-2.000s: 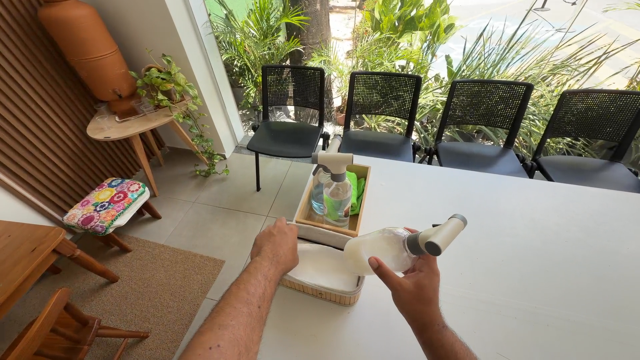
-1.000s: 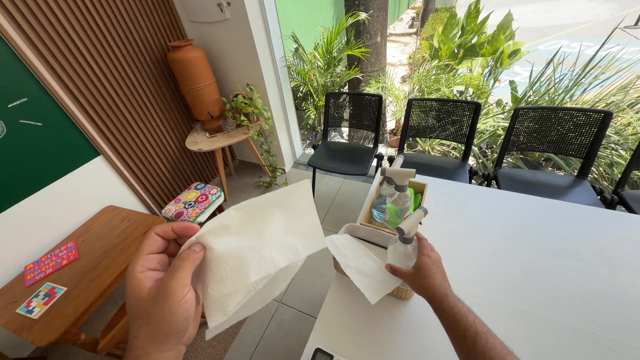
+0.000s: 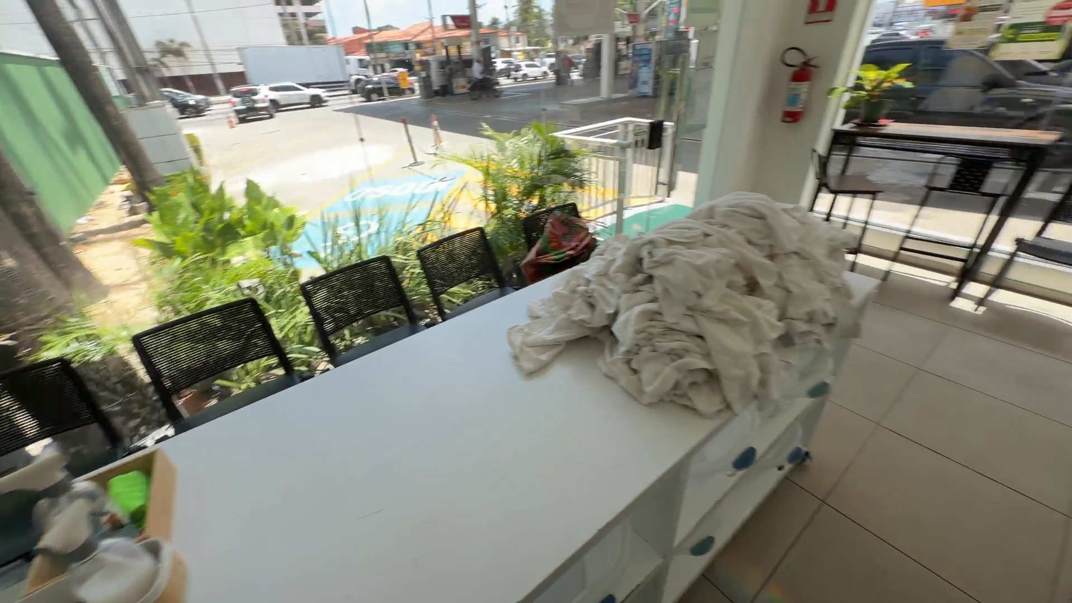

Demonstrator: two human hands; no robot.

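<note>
Neither of my hands shows in the head view now. A big heap of crumpled white cloths (image 3: 703,301) lies at the far end of the long white table (image 3: 377,477), with one fold spread toward the table's middle. At the lower left corner, blurred, stands a wooden box (image 3: 161,502) with spray bottles (image 3: 67,519) and a bright green cloth (image 3: 130,494) in it. Just in front of it is part of a pale basket (image 3: 172,578), cut off by the frame's edge.
Black mesh chairs (image 3: 209,356) line the table's far side, and a patterned red and green item (image 3: 559,244) rests on the farthest one. Drawers or bins with blue handles (image 3: 744,458) are under the near side. A high table (image 3: 946,134) stands at the right.
The view has swung far to the right, bringing in the cloth heap. Both hands, the white sheet in my left hand and the spray bottle in my right, have left the view.
</note>
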